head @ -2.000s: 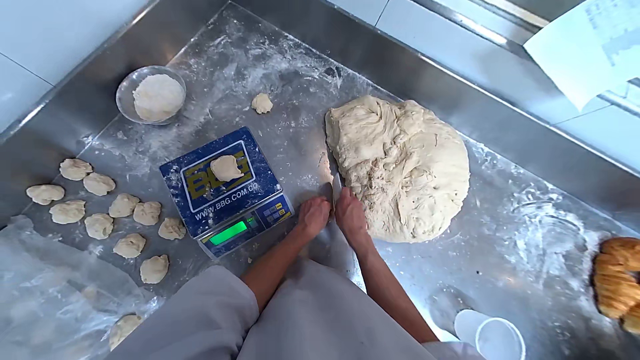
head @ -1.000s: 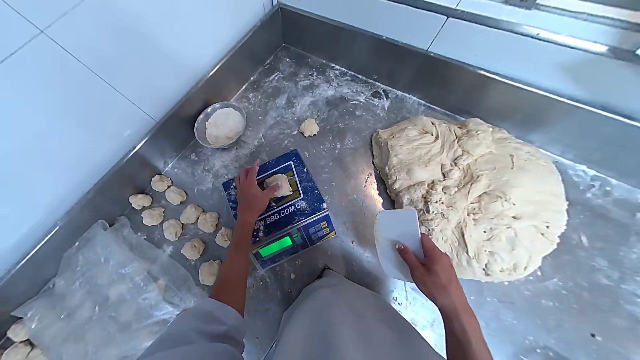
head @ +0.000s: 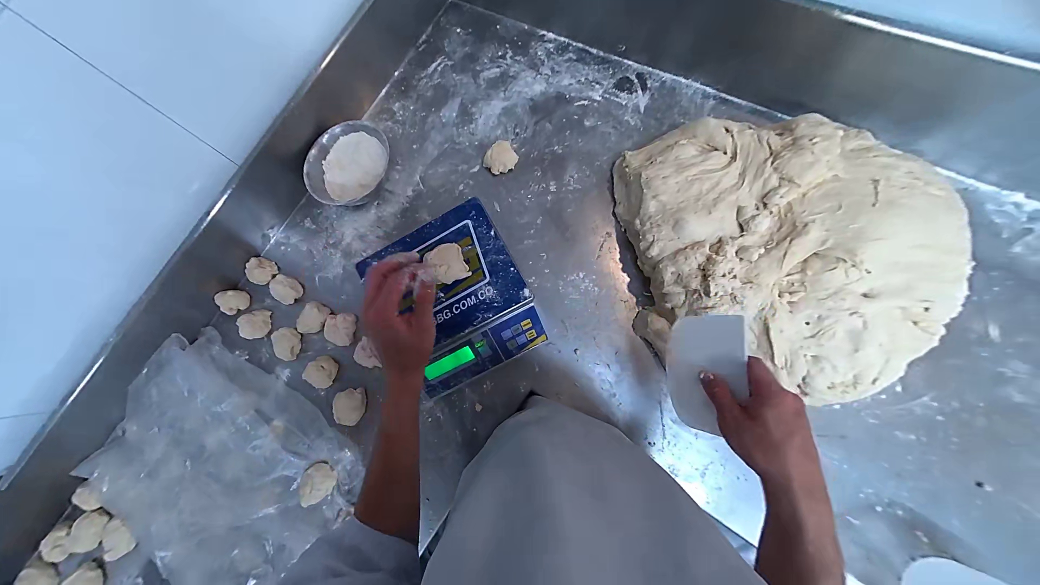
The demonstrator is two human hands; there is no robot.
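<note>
My left hand point(head: 400, 313) is over the left side of a blue digital scale point(head: 508, 280), its fingertips beside a small dough piece point(head: 448, 262) on the platform; whether they touch it I cannot tell. The scale's display glows green. My right hand point(head: 760, 410) grips a white plastic dough scraper point(head: 705, 366), which lies against the lower left edge of a large dough mass point(head: 812, 244). A small lump of dough point(head: 652, 325) sticks out just left of the scraper.
Several dough pieces point(head: 286, 343) lie left of the scale, more by a clear plastic sheet point(head: 219, 455) at lower left. A glass bowl of flour point(head: 354, 165) stands near the steel rim. One dough piece point(head: 500, 157) sits above the scale. A white object point(head: 946, 571) shows at lower right.
Two seconds ago both hands were together at the big dough's left edge; the left then went to the scale. Since one second ago the scraper has come against the dough. The view has shifted.
</note>
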